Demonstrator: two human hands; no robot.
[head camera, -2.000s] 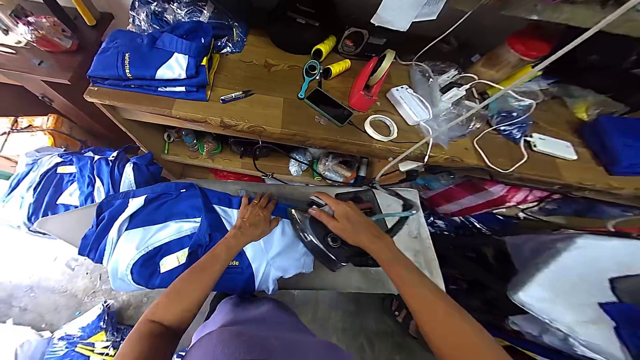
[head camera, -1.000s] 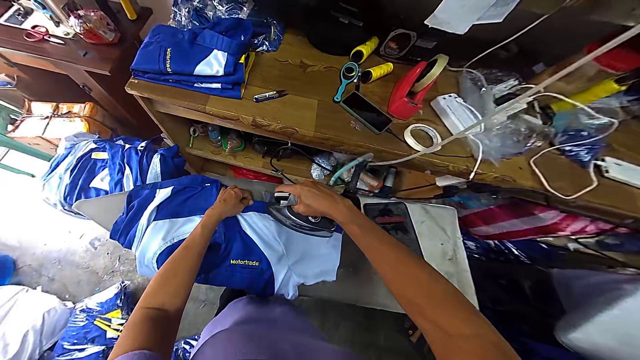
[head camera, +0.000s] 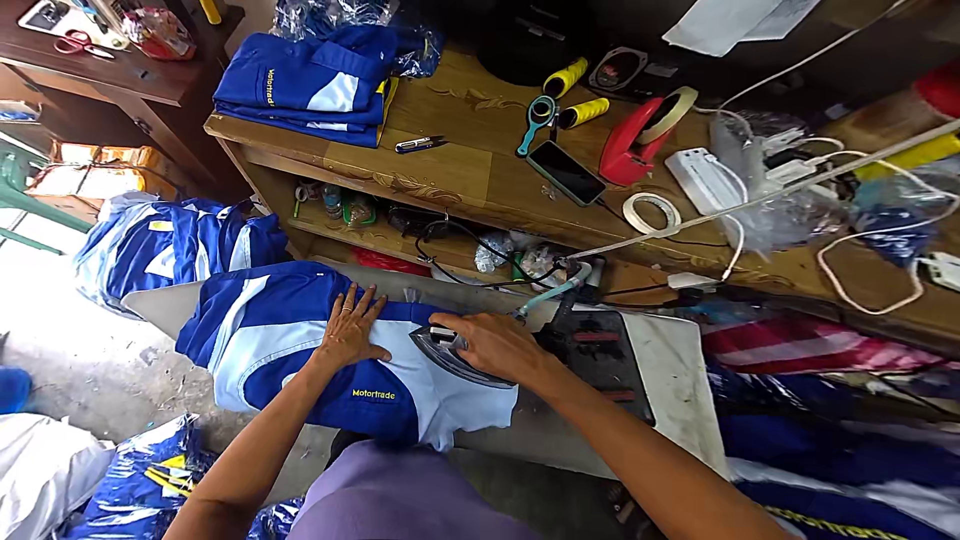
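Note:
A blue and light-blue garment (head camera: 300, 345) lies spread along the ironing board (head camera: 675, 367). My left hand (head camera: 351, 330) rests flat on its upper middle, fingers spread, holding nothing. My right hand (head camera: 495, 343) is closed around the handle of a steam iron (head camera: 450, 358), whose soleplate sits on the light-blue part at the right. The iron's tip points up and left, a short way from my left hand. A light-green hose (head camera: 555, 292) runs up behind the iron. Right of my right hand, a dark iron rest (head camera: 604, 360) with red strips lies on the board.
Behind the board, a wooden shelf unit (head camera: 465, 172) holds folded blue garments (head camera: 307, 86), a phone (head camera: 566, 172), a red tape dispenser (head camera: 630, 142) and a tape roll (head camera: 651, 215). A pale cord (head camera: 765, 195) slants across it. More garments (head camera: 180, 247) are heaped beyond the board's left end.
The iron was beside its rest two seconds ago, then on the garment's blue upper edge. It now lies over the light-blue part. The left hand has gone from bunched to flat since one second ago.

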